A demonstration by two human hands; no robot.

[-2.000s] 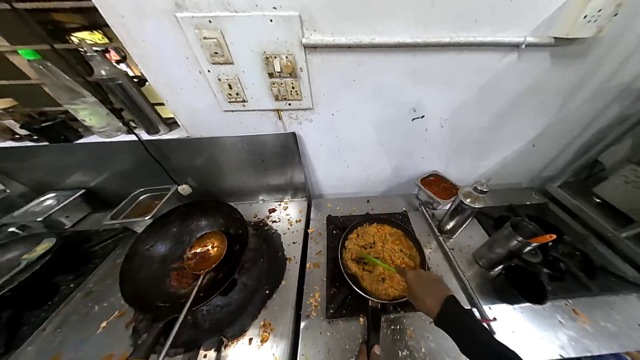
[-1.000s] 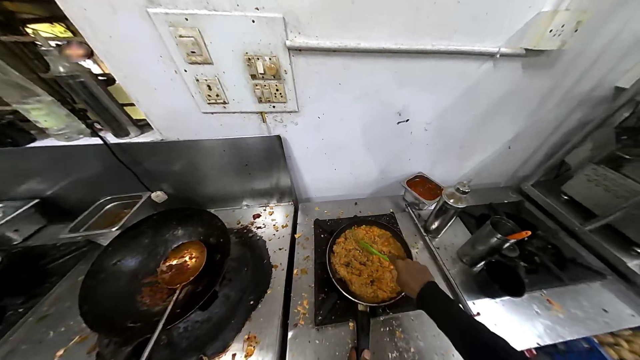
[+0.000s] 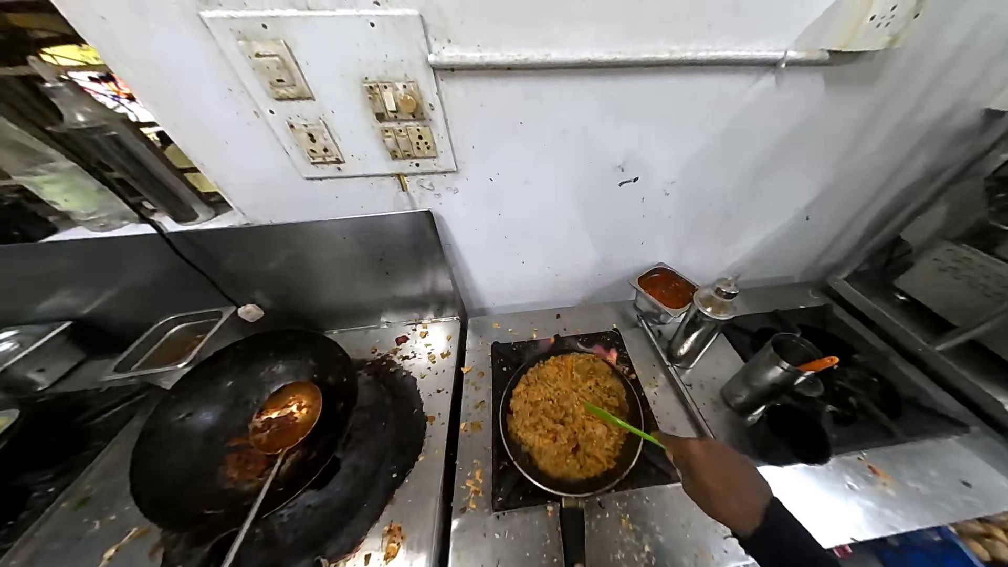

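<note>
My right hand is closed around the handle of a green spatula, whose tip rests in the cooked, orange-brown food. That food fills a black frying pan set on a gas burner, where a little flame shows behind the rim. The pan's black handle points toward me. Of my left hand only a sliver may show at the handle's lower end, so its hold is hard to make out. To the left, a steel ladle with oily red residue lies in a large black wok.
A steel container of red sauce and a lidded steel dispenser stand behind the pan, to its right. Farther right are a steel container with an orange-handled utensil and another burner. A steel tray sits behind the wok.
The food lies more spread across the pan, and the green spatula's tip has moved from the food's upper part toward its right side. My right hand still holds it.
</note>
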